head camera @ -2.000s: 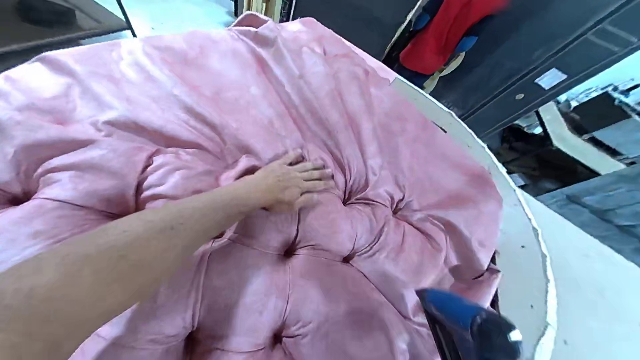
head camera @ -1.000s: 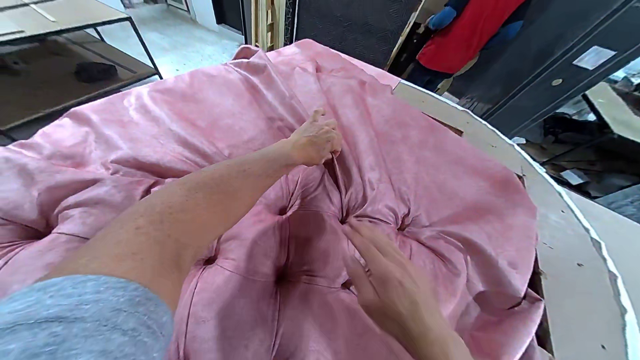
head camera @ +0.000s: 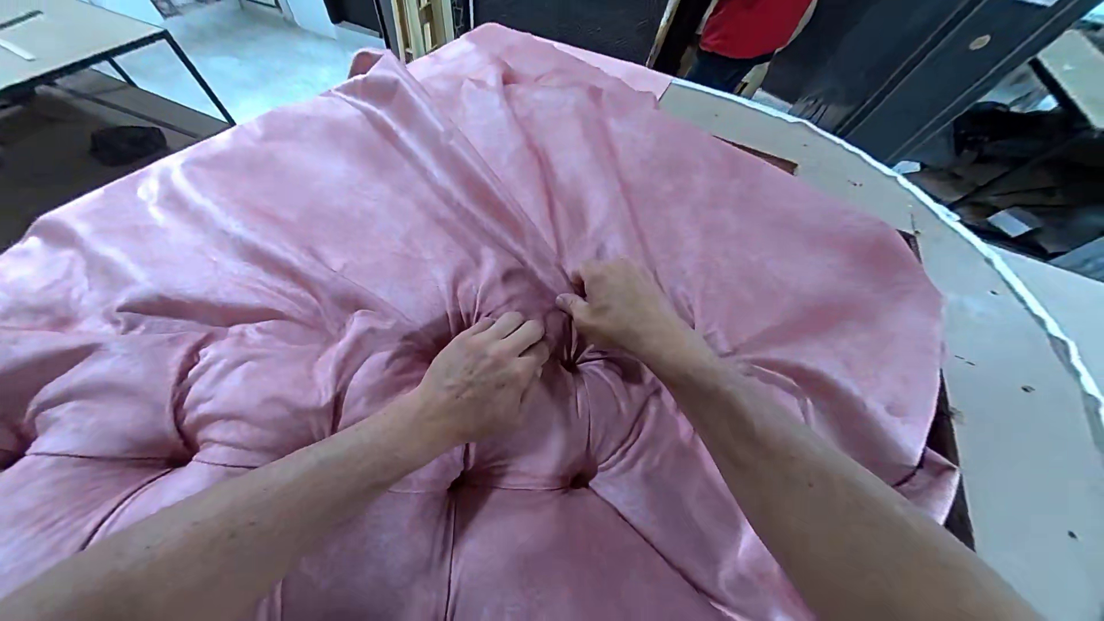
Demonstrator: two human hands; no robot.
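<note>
Pink velvety upholstery fabric (head camera: 759, 233) lies over a large curved piece, with deep button tufts and pleats in its lower part and loose folds above. My left hand (head camera: 487, 371) presses on the tufted fabric at the centre, its fingers curled into a fold. Just to its right and slightly higher, my right hand (head camera: 617, 306) grips a pinched ridge of the same fabric between thumb and fingers, above a deep gathered tuft. The fingertips of both hands are partly hidden in the folds.
A pale curved board (head camera: 992, 362) with a white ragged edge borders the fabric at right. At upper left stands a metal-framed table (head camera: 86, 39) with a dark object on its lower shelf. A person in a red top (head camera: 750, 30) is beyond the far edge, beside dark panels.
A second ago my left hand was farther up the fabric; it is now lower, near the tufts. My right hand has gone from lying flat to pinching a fold. The blue tool seen earliest is out of view.
</note>
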